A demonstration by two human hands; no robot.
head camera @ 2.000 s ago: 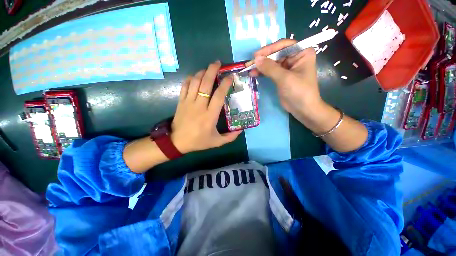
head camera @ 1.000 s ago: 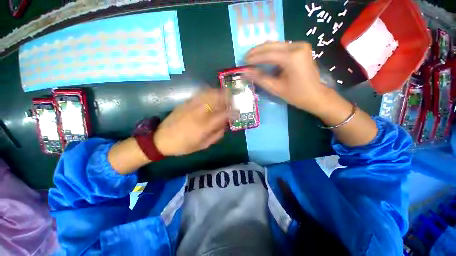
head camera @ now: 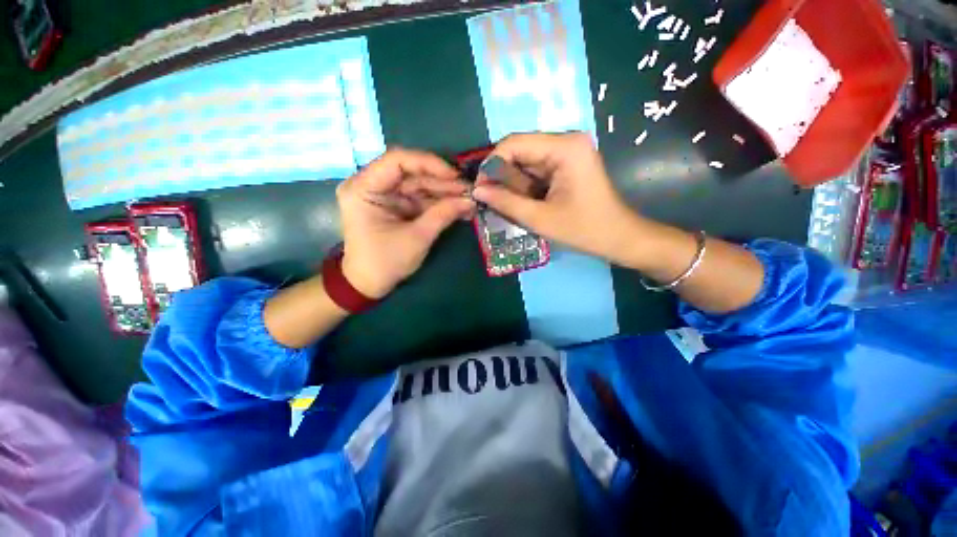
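An open handset unit (head camera: 514, 250) with a red rim and green board lies on the light-blue liner strip (head camera: 572, 299); the hands hide its upper part. My left hand (head camera: 404, 215) and my right hand (head camera: 556, 194) meet over its upper left. Their thumbs and fingertips are pinched close together at a tiny part too small to name. A small dark-grey thing (head camera: 495, 168) shows between my right fingers; whether it is the tweezers is unclear. What my left fingertips hold cannot be told.
Two handset units (head camera: 166, 262) stand side by side at left, below wide light-blue sheets (head camera: 220, 126). Loose white slivers (head camera: 666, 79) lie near the red bin (head camera: 855, 115). A clear tray at far right holds red units (head camera: 884, 215). A person's pink sleeve (head camera: 52, 430) is at lower left.
My left hand let go of the unit and moved back, then came up to meet my right fingertips above it. The long white tweezers seen in my right hand earlier no longer show clearly.
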